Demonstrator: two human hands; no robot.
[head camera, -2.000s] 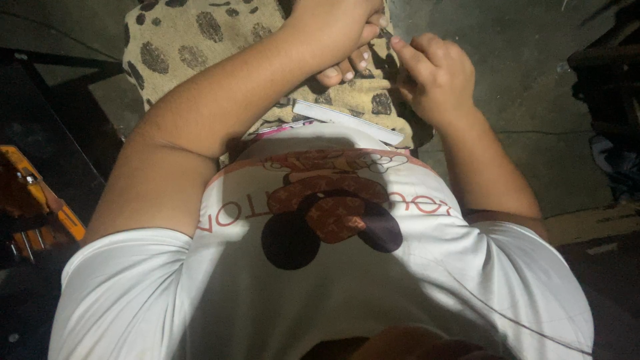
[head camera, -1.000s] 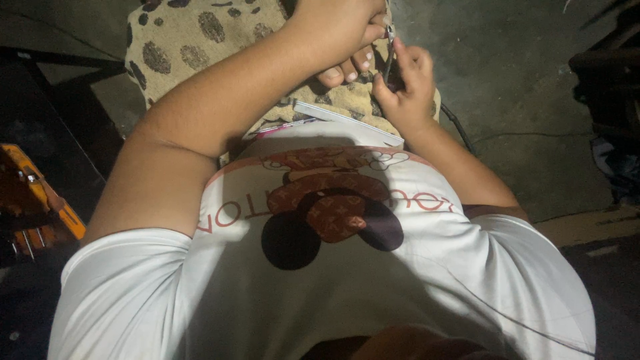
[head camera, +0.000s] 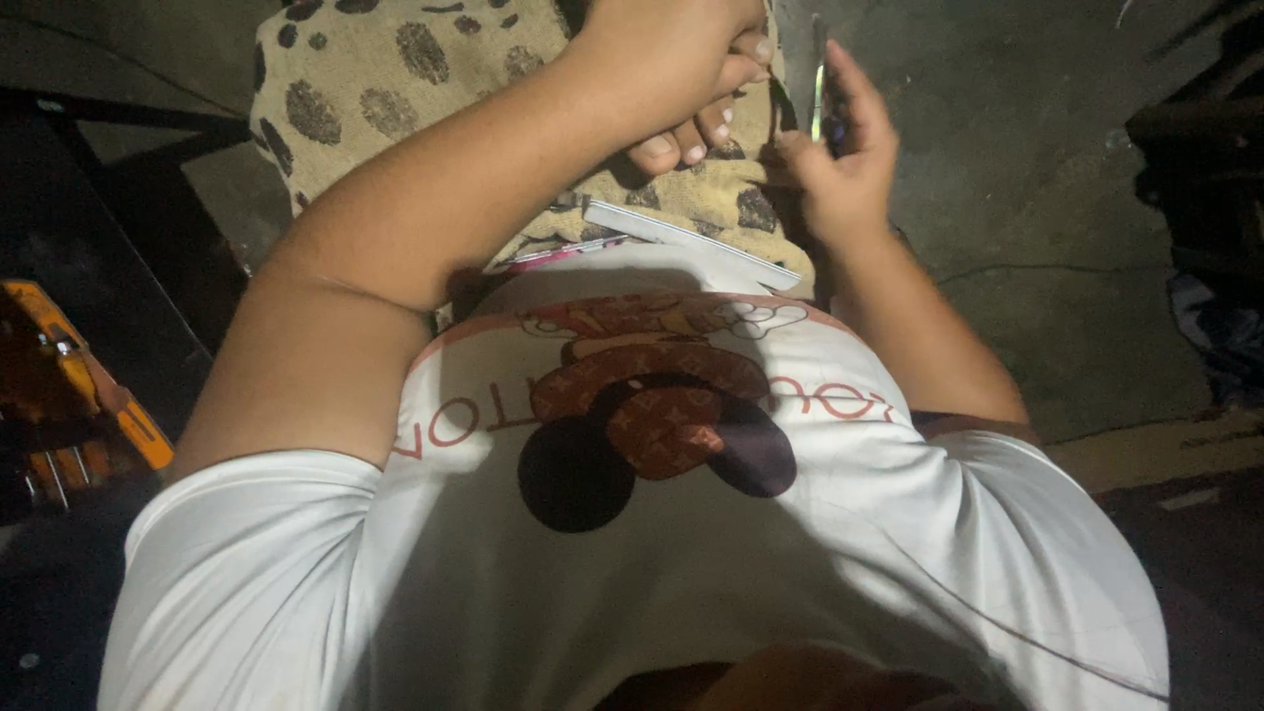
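My left hand (head camera: 681, 64) is bent at the top of the view, fingers curled, against bare digits (head camera: 681, 143) with pale nails; whether these are toes or fingers I cannot tell. What lies inside its curl is hidden. To its right, my right hand (head camera: 849, 163) holds a slim shiny metal tool (head camera: 819, 94) upright between thumb and fingers, apart from the left hand. A spotted tan cloth (head camera: 395, 84) spreads beneath the left hand and the digits. Near the shirt hem, a long pale flat strip (head camera: 691, 242) lies across the cloth, with a pink-marked strip (head camera: 563, 254) beside it.
An orange open case or rack (head camera: 89, 375) with small tools stands at the left, near a dark frame (head camera: 148, 123). Dark objects (head camera: 1210, 188) are at the right edge. A thin cable (head camera: 1047, 267) runs over the concrete floor (head camera: 1027, 168).
My right hand came in toward the left hand one second ago, with the tool near its fingertips, and has since moved a little away to the right. My left hand stays about in place.
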